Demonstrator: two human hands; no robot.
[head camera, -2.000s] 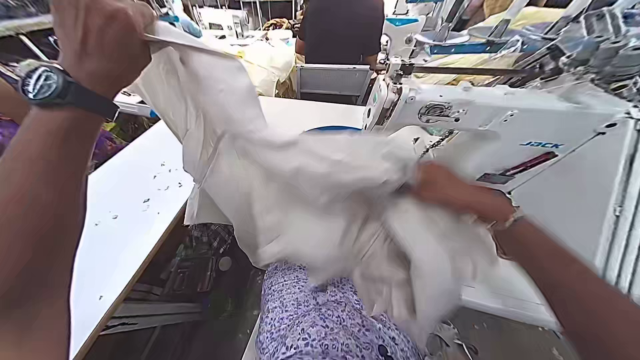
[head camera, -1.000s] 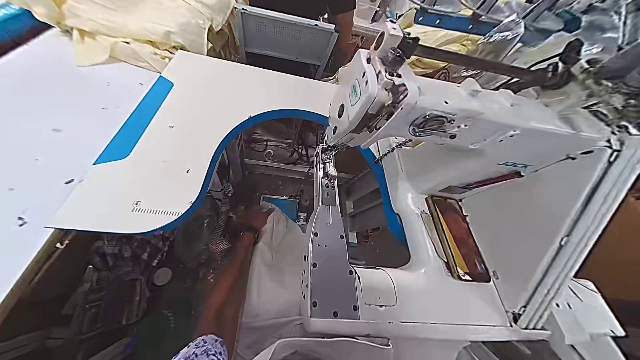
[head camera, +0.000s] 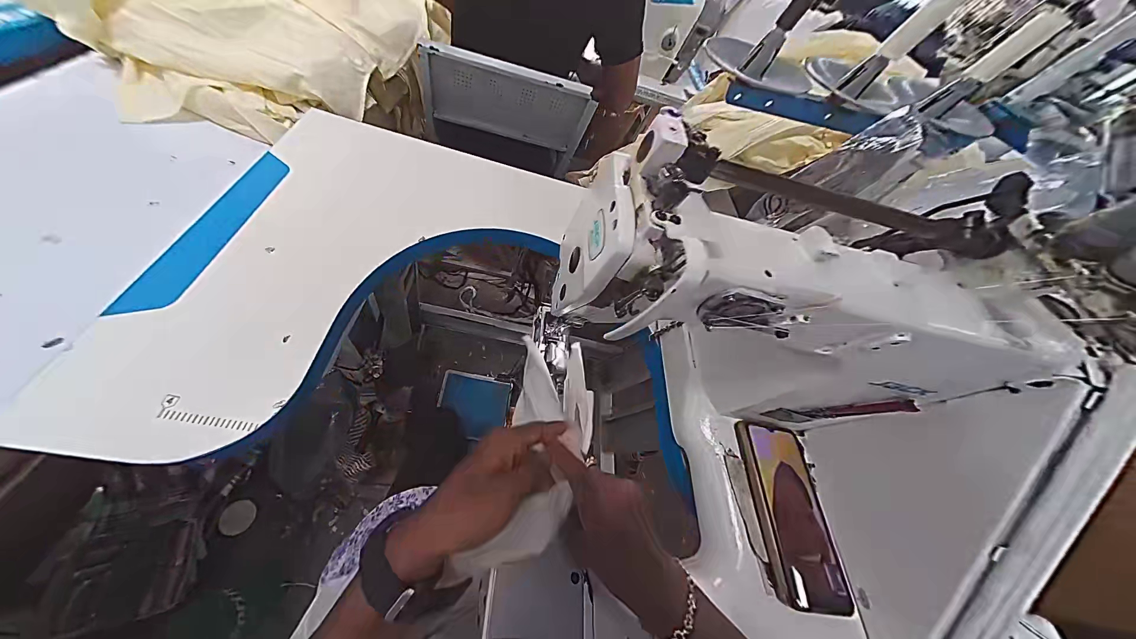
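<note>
White fabric (head camera: 541, 399) lies along the narrow arm of a white Jack sewing machine (head camera: 799, 293), its far end close to the presser foot (head camera: 554, 342). My left hand (head camera: 484, 493), with a dark watch at the wrist, pinches the fabric from the left. From the right, my right hand (head camera: 612, 519), wearing a bracelet, grips the same fabric, and the fingertips of both hands meet over the arm. The fabric also hangs below my left hand. Its lower part is partly hidden by my hands and wrists.
A white table with a curved blue edge (head camera: 337, 342) wraps around the machine's left side. On the machine bed to the right rests a phone (head camera: 794, 519). Pale yellow cloth (head camera: 240, 53) is heaped at the back left. Beyond the machine a person in dark clothing (head camera: 546, 35) is partly visible.
The white fabric, held spread in the air two seconds ago, is now at the machine's narrow arm. Both hands have come together there. The view has shifted downward since the first frame.
</note>
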